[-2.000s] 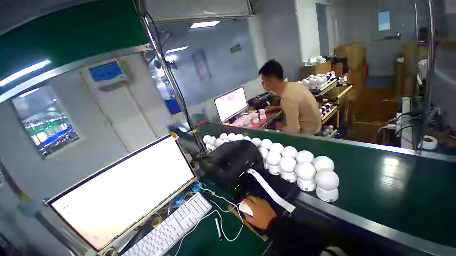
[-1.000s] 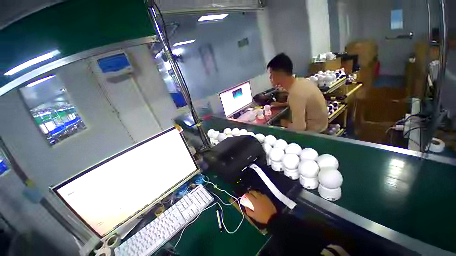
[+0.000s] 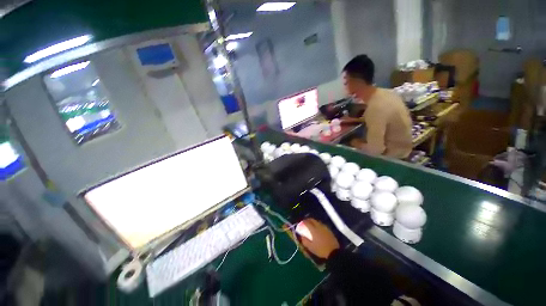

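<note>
My right hand [image 3: 320, 240], in a dark sleeve, rests on the white computer mouse [image 3: 305, 229] to the right of the long white keyboard [image 3: 206, 248]. The wide monitor [image 3: 170, 192] behind the keyboard shows a bright, mostly blank screen. My left hand cannot be made out. A blurred dark and light object [image 3: 208, 288] stands at the bottom edge below the keyboard; I cannot tell what it is. A bulky black box [image 3: 294, 178] stands behind the mouse with a white label strip [image 3: 336, 216] hanging from it.
Rows of white ball-headed cameras [image 3: 383, 202] stand on the green line table [image 3: 473, 222] beyond the black box. Tape rolls [image 3: 131, 275] lie left of the keyboard. Thin white cables [image 3: 277, 258] lie between keyboard and mouse. A person [image 3: 383, 116] sits at another workstation behind.
The view has swung, so the scene sits further right and higher. The blurred object has appeared at the bottom edge, along with a dark blur at the lower left. My right hand stays on the mouse.
</note>
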